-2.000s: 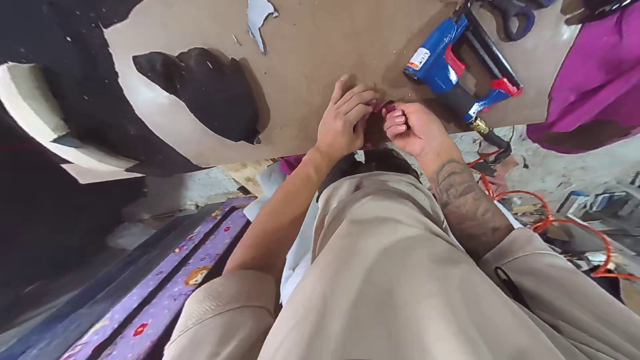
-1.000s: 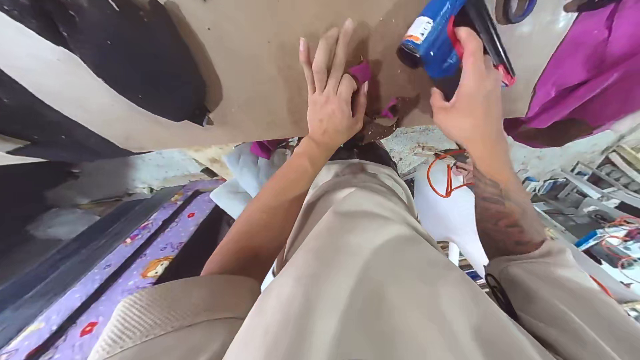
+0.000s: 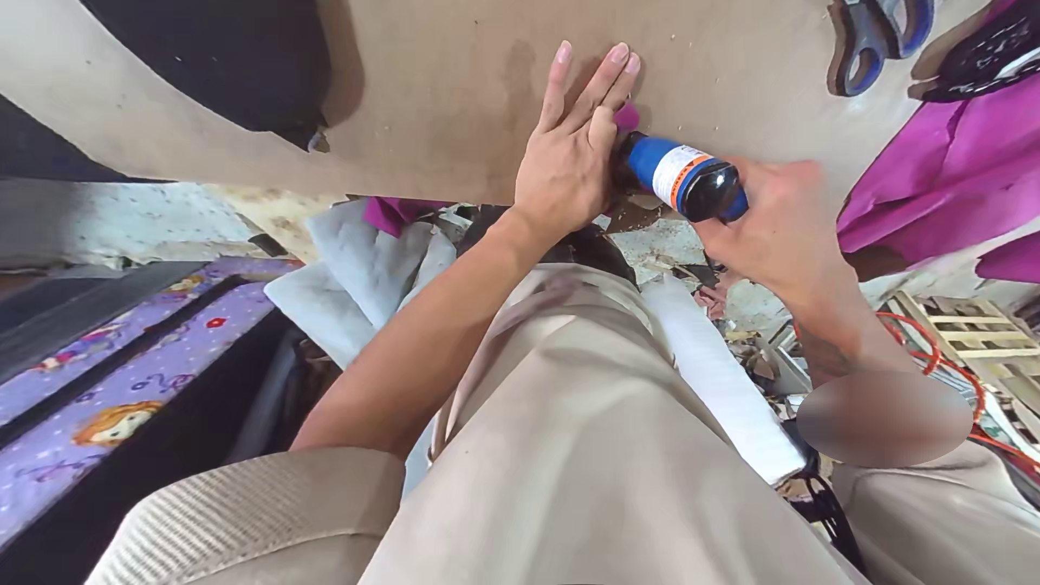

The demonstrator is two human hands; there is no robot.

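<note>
My right hand [image 3: 772, 219] is wrapped around a blue pneumatic staple gun [image 3: 666, 166], whose round cylinder end with a label faces up. The gun's far end is close against the edge of my left hand, low over the front edge of the board. My left hand [image 3: 573, 150] lies on the brown board [image 3: 431, 97] with its fingers stretched away from me. A small bit of magenta material [image 3: 626, 118] shows beside its fingers; whether the hand pins more of it is hidden. The gun's nose and handle are mostly out of sight.
Blue-and-black handled scissors [image 3: 865, 49] lie at the top right, near magenta fabric [image 3: 951, 179] and a black patterned item [image 3: 983, 61]. Black material [image 3: 236, 57] covers the upper left. Below the board are grey padding [image 3: 357, 260], a white roll [image 3: 723, 382], an orange hose [image 3: 914, 325] and scraps.
Two seconds ago both hands were together on magenta material, with the staple gun lying on the board. My right hand has since taken hold of the gun and brought it beside my left hand.
</note>
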